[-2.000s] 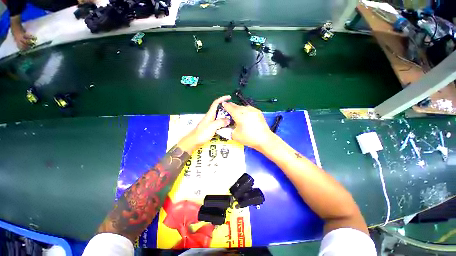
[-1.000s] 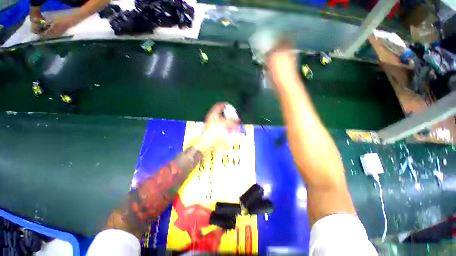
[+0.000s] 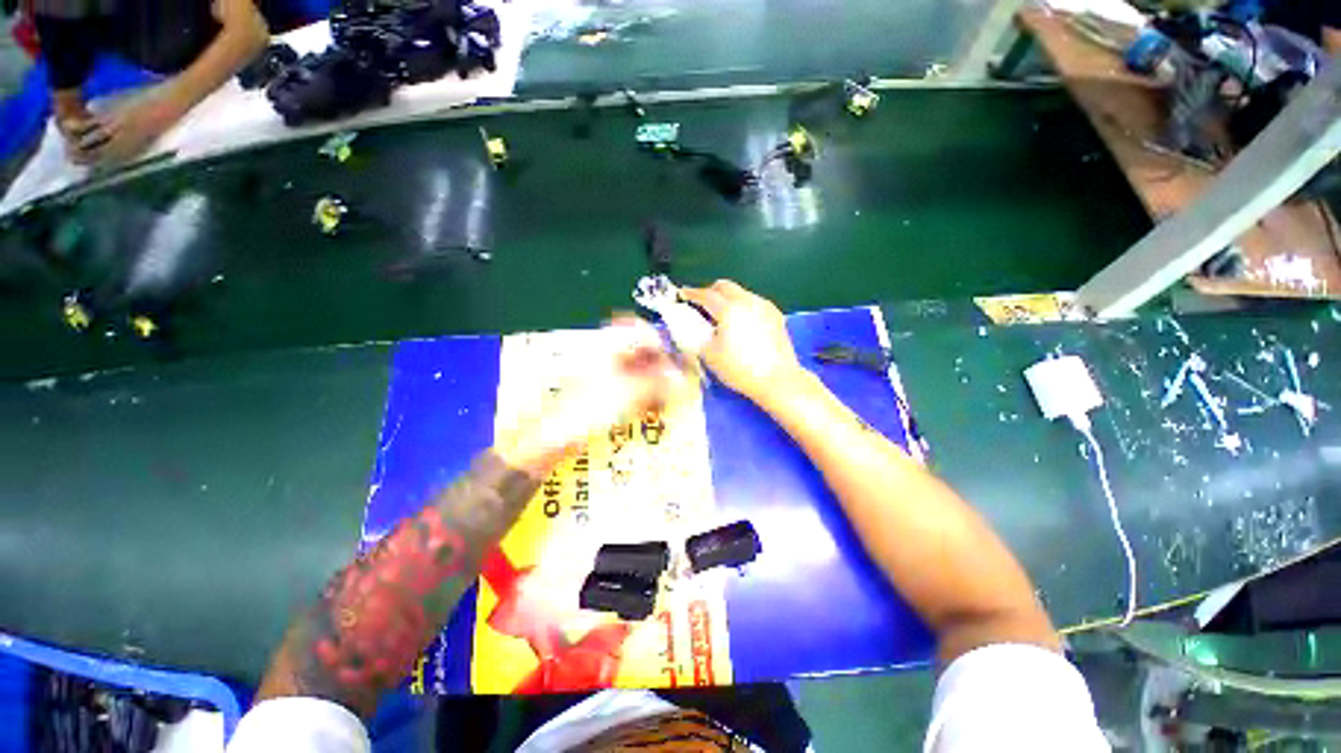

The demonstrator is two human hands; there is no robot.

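My right hand (image 3: 747, 341) is closed on a smooth white piece (image 3: 685, 327) above the far edge of the printed sheet (image 3: 794, 515). A small silver-and-white circuit board (image 3: 653, 290) shows at the white piece's far end; whether they are joined I cannot tell. My left hand (image 3: 630, 380) is motion-blurred just left of and below the white piece; its fingers and anything in them cannot be made out. Three black housings (image 3: 722, 546) lie on the sheet, two close together at the left and one at the right.
The green conveyor (image 3: 559, 206) beyond carries scattered boards (image 3: 328, 215) and dark leads. A white adapter (image 3: 1063, 386) with a cord lies right. A blue bin (image 3: 133, 665) is bottom left. Another person's hands (image 3: 111, 133) and a black heap (image 3: 390, 59) are far left. A metal post (image 3: 1206, 206) slants at right.
My right hand has come back from over the belt's far side to near my left hand. Four housings lay on the sheet two seconds ago, three now. Several belt parts have shifted left.
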